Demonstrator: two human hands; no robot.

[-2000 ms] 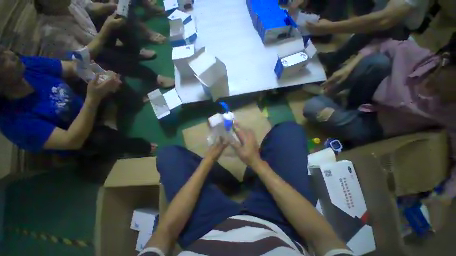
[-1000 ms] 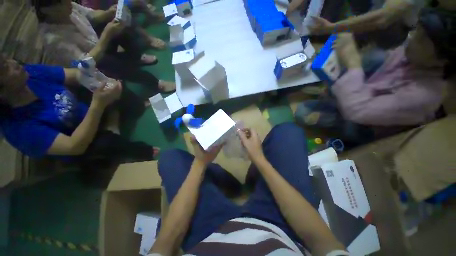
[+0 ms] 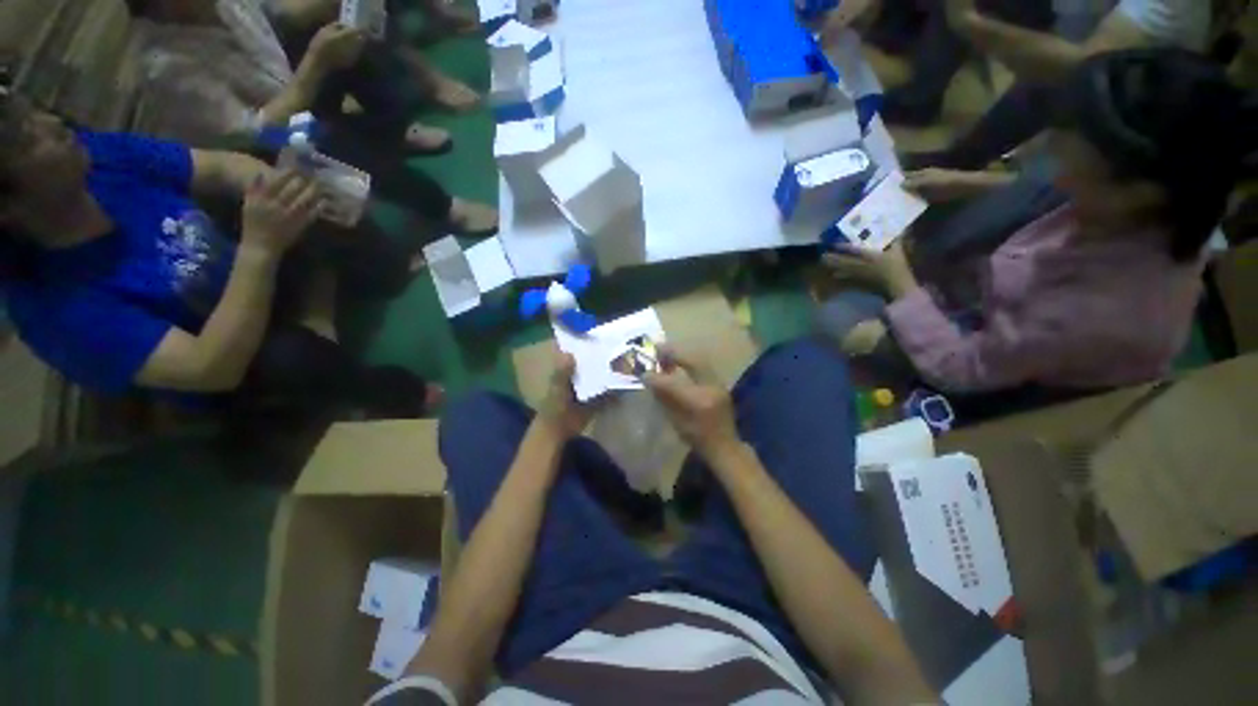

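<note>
A white box or card (image 3: 602, 356) with a small dark and yellow picture is between my two hands, above the knees. A product with bright blue lobes and a white centre (image 3: 560, 298) sticks out at its upper left. My left hand (image 3: 563, 400) grips the left edge of the white piece. My right hand (image 3: 690, 395) has its fingers on the right edge, by the picture. Something clear and shiny (image 3: 637, 439) hangs below the white piece, between the hands. How it joins the product is too blurred to tell.
A white-topped table (image 3: 690, 193) ahead bears open white boxes (image 3: 596, 200) and blue boxes (image 3: 767, 58). A brown carton (image 3: 362, 476) stands at my left leg, a printed box (image 3: 952, 531) by my right knee. Seated people work on both sides; one at right holds a printed card (image 3: 883, 214).
The white piece has turned and now shows its picture. The blue-lobed product has moved right and up. My right hand has moved onto the white piece. The person at right now holds a printed card.
</note>
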